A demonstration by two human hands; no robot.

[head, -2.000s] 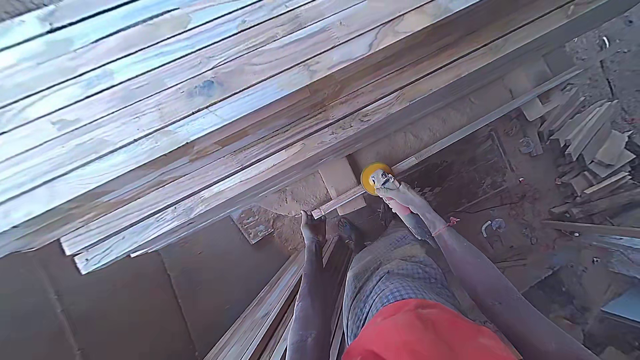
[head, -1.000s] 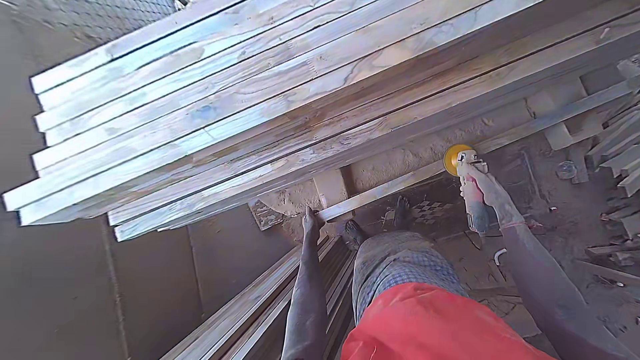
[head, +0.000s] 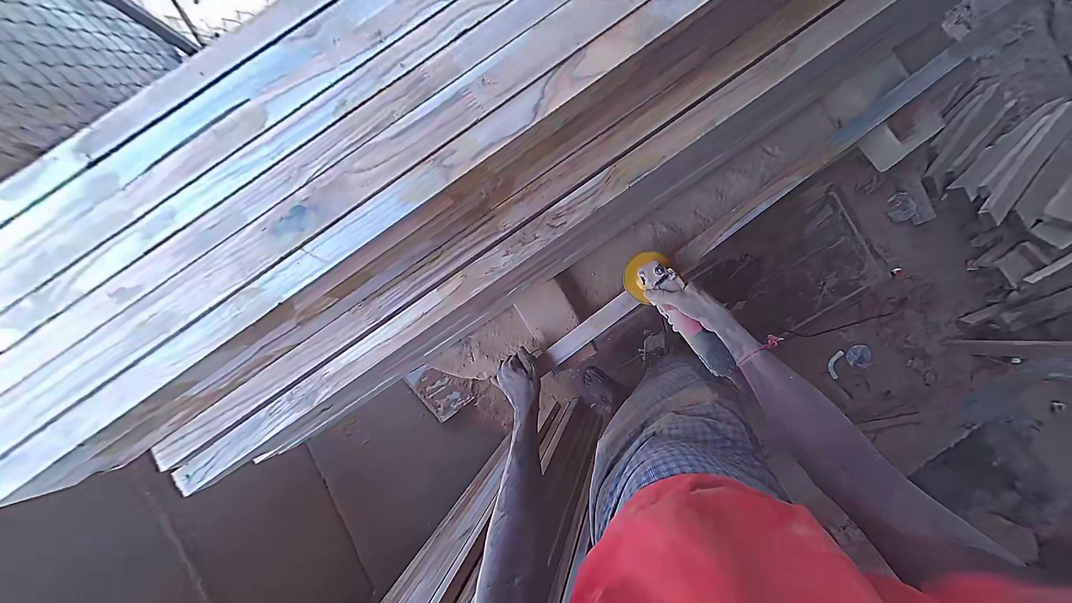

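My right hand (head: 682, 303) is closed around an angle grinder (head: 699, 339) whose round yellow disc (head: 643, 276) lies over a long narrow wooden strip (head: 590, 329). The strip slants from lower left to upper right, beside a stack of long boards. Its near left end is gripped by my left hand (head: 518, 377). The disc covers part of the strip; whether it touches the wood cannot be told. Wooden blocks (head: 546, 311) and sawdust (head: 481, 347) lie under and beside the strip.
A big stack of planks (head: 335, 209) fills the upper left. More long strips (head: 469, 536) lie beside my legs at the bottom. Offcuts (head: 1013, 159) are heaped at the right on the dusty ground. A small flat board (head: 441, 392) lies under the stack's edge.
Between one second ago and now, my right hand has brought the grinder back along the strip towards my left hand. Earlier it had moved away to the right. My left hand stays at the strip's end.
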